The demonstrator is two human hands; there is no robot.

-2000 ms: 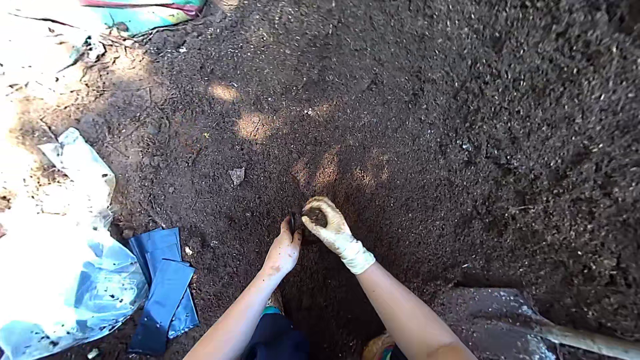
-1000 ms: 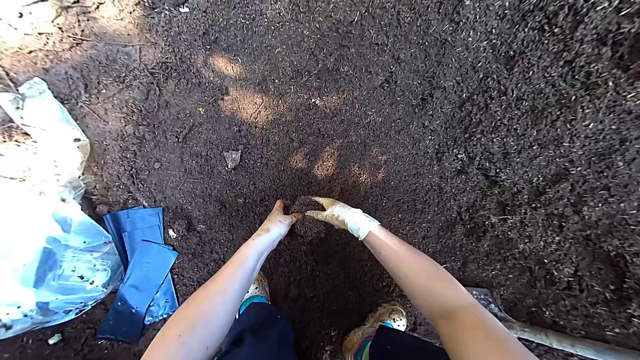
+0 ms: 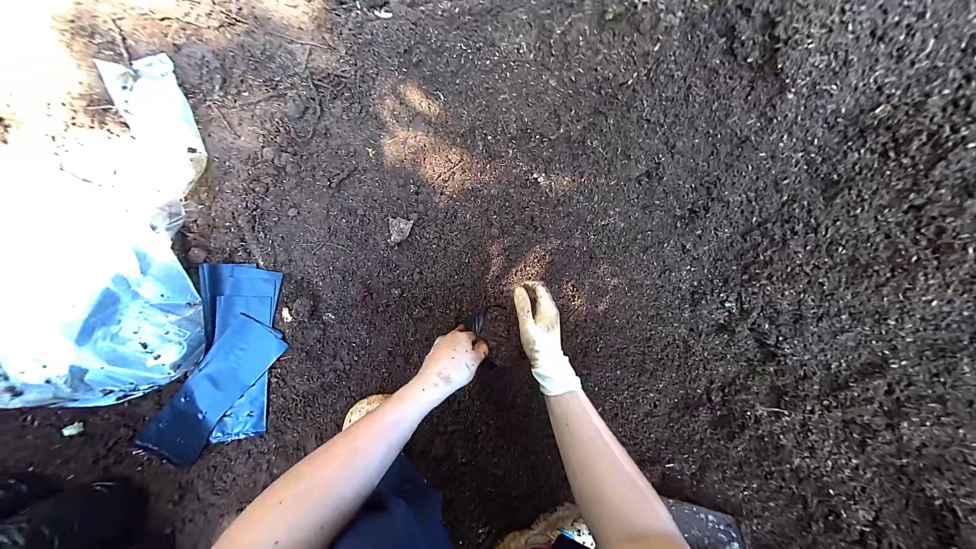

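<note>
Low in the middle of the head view, my bare left hand (image 3: 455, 357), specked with soil, grips a small black plastic bag (image 3: 477, 320) by its side. The bag's rim shows dark against the soil; its lower part is hidden by the hand. To the right, my right hand (image 3: 540, 320) wears a soiled white glove. Its fingers are close together and bent, pointing away from me, apart from the bag. Whether soil lies within those fingers cannot be told. Dark loose soil (image 3: 625, 252) spreads around both hands.
Flat dark-blue plastic bags (image 3: 221, 374) lie overlapped at the left, beside a large clear plastic bag (image 3: 145, 320). A dry leaf (image 3: 399, 229) rests on the soil. My shoes are partly visible below, with a flat grey blade (image 3: 705, 526) at the bottom right.
My hands, close around the small dark bag two seconds ago, are now farther apart. The gloved right hand has come away from the bag, which stays with my left hand.
</note>
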